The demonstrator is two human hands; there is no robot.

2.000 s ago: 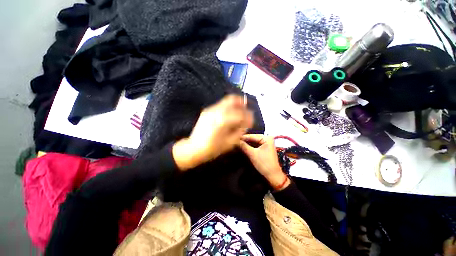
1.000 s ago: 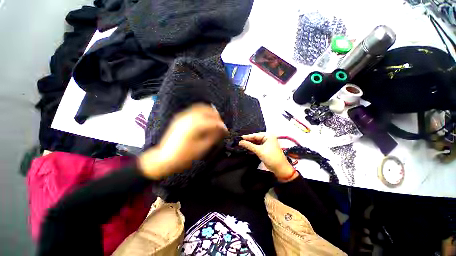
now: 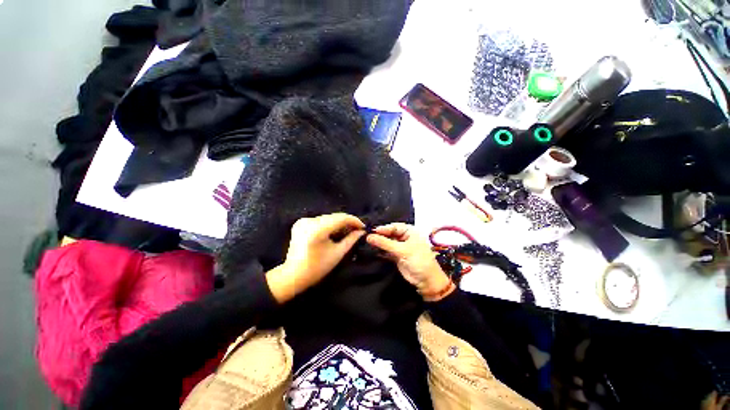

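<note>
A dark grey-black nubby jacket (image 3: 308, 152) lies over the wearer's lap and the table edge. My left hand (image 3: 320, 250) is at the middle of the cloth, thumb and fingertips pinched together on it. My right hand (image 3: 412, 258), with a red string at the wrist, pinches the cloth just beside the left fingertips. The fingertips of both hands nearly touch. A needle or thread is too small to make out between them.
Right of the jacket lie scissors with red handles (image 3: 453, 232), small snips (image 3: 471, 205), black thread cones (image 3: 490, 152), a phone (image 3: 436, 113), a steel flask (image 3: 588, 94), a tape roll (image 3: 620, 287) and a black bag (image 3: 668, 144). More dark garments (image 3: 296, 36) lie at the upper left.
My left hand was raised and blurred in motion; now it has come down to the cloth beside my right fingertips. My right hand has moved slightly left and stays pinched on the cloth.
</note>
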